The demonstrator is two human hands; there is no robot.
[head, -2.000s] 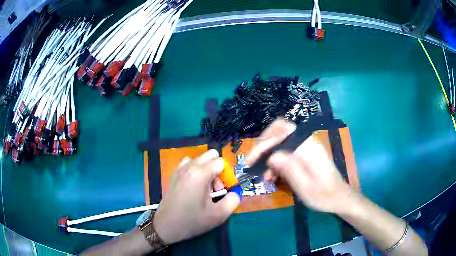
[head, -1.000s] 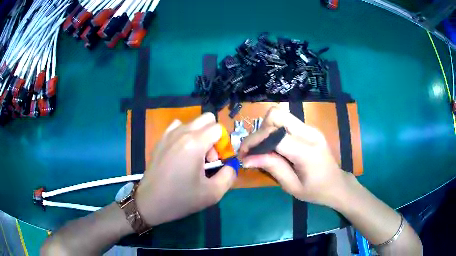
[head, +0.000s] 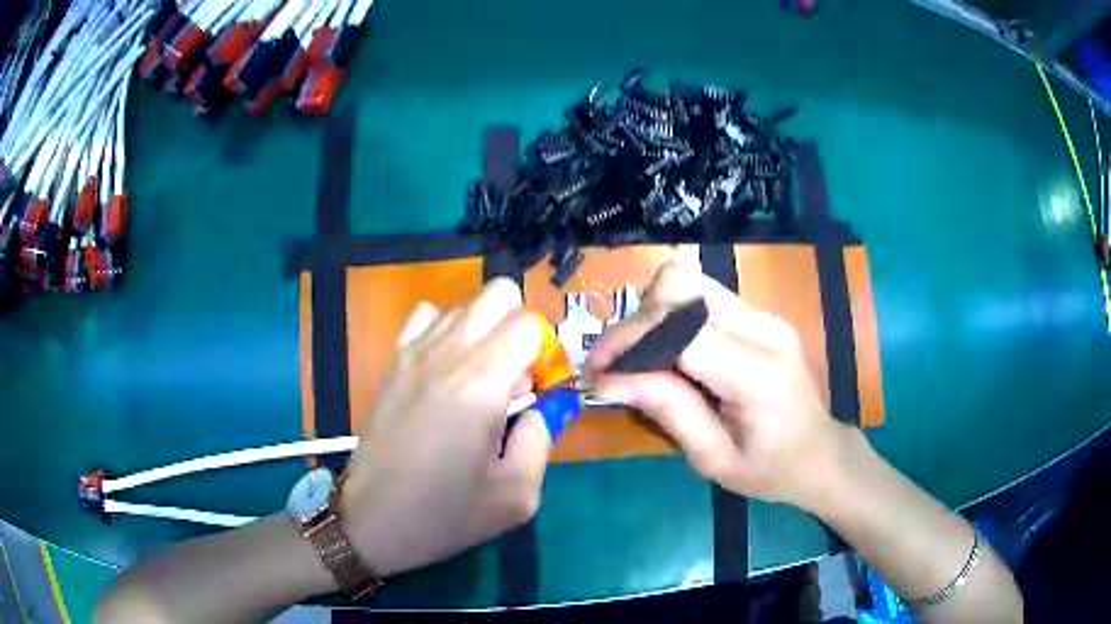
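Note:
My left hand (head: 469,408), with an orange cot (head: 551,354) on the index finger and a blue cot (head: 558,412) on the thumb, pinches the end of a white cable (head: 232,458). The cable runs left to a red/black connector (head: 91,489). My right hand (head: 743,396) holds a flat black-handled tool (head: 662,341) between thumb and fingers, its tip at the left fingertips. The fine wire ends there are too small to tell apart. The silver metal fixture (head: 582,322) shows behind the fingertips, partly hidden, on the orange board (head: 414,305).
A heap of small black ribbed pieces (head: 646,159) lies behind the board, with one loose piece (head: 567,266) at its edge. White cable bundles with red/black connectors (head: 250,55) lie at the upper left. Black tape strips (head: 329,354) cross the board. A metal rail runs at the upper right.
The view has tilted down since the earliest frame. My right hand has come in to the left fingertips, with the black tool now clearly in its grip. Since one second ago the hands have barely moved.

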